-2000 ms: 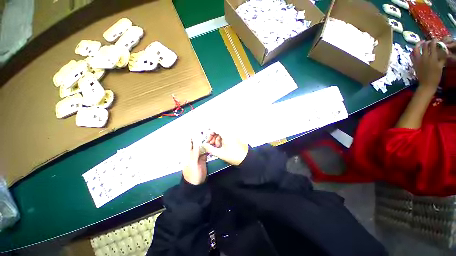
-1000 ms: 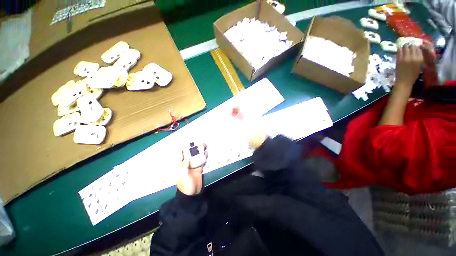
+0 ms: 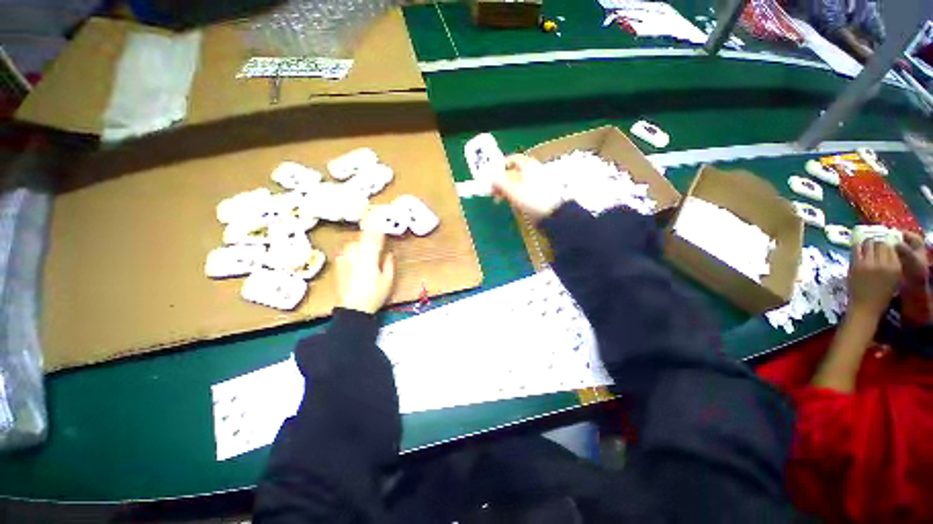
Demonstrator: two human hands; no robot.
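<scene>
My right hand (image 3: 524, 186) is stretched forward and holds a white plastic housing (image 3: 483, 158) with small dark marks above the green bench, beside the left carton. My left hand (image 3: 365, 270) reaches over the brown cardboard sheet (image 3: 133, 297), at the near right side of a heap of white housings (image 3: 274, 289). Its fingertips are at the heap; whether they grip a housing cannot be told. White label sheets (image 3: 481, 353) with rows of tiny marks lie on the bench, partly under my sleeves.
The left carton (image 3: 537, 242) and right carton (image 3: 737, 289) hold small white pieces. At right, a person in red (image 3: 870, 430) handles a housing beside loose white bits (image 3: 815, 292) and a red bundle (image 3: 878, 200). Clear plastic (image 3: 20, 317) lies far left.
My right hand has moved forward from over the label sheets to beside the left carton, now with a housing. My left hand has moved from the sheets to the heap. The view has shifted.
</scene>
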